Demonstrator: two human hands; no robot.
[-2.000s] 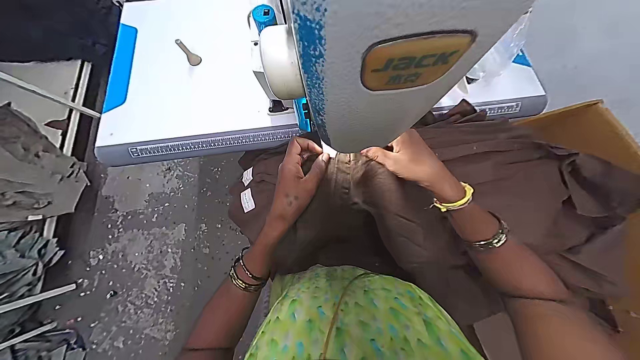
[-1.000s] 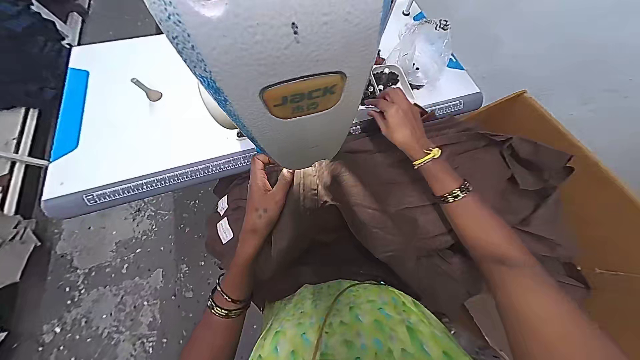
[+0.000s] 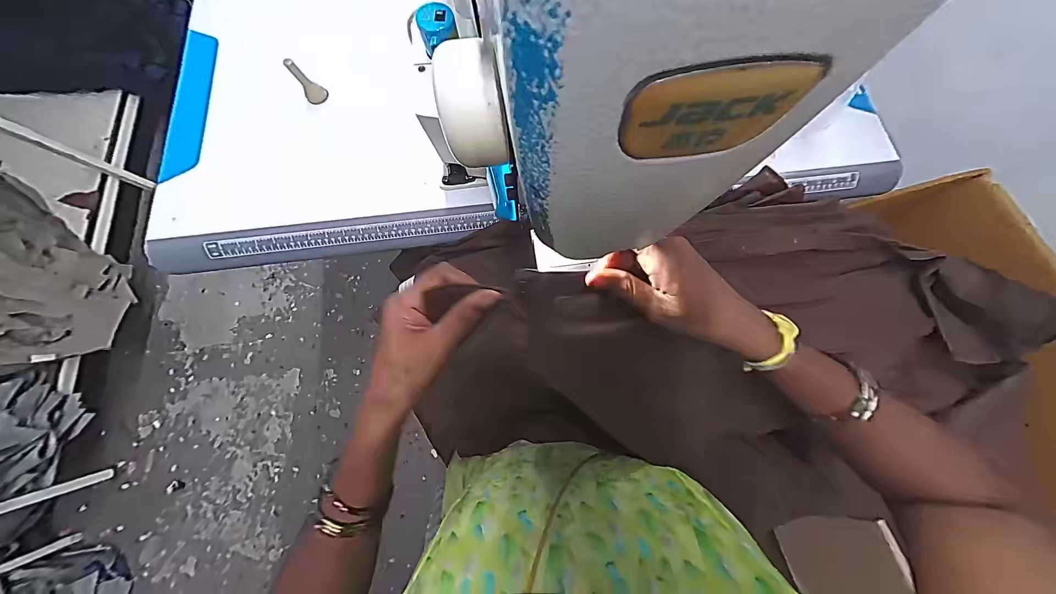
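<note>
A white Jack sewing machine with chipped blue paint stands in front of me, its head hiding the needle area. Dark brown cloth hangs from beneath the head and spreads over my lap to the right. My left hand pinches an edge of this cloth just left of the machine's head. On the other side, my right hand grips the same cloth between thumb and fingers, close under the head. A white strip shows between the hands, below the head.
The white machine table has a ruler along its front edge, and a small spoon-like tool lies on it. An open cardboard box stands at right under more brown cloth. Grey cloth pieces lie at left above a littered floor.
My right hand has come back from a container of small dark pieces on the table to the cloth by the machine's head. My left hand stays on the cloth. The view has shifted.
</note>
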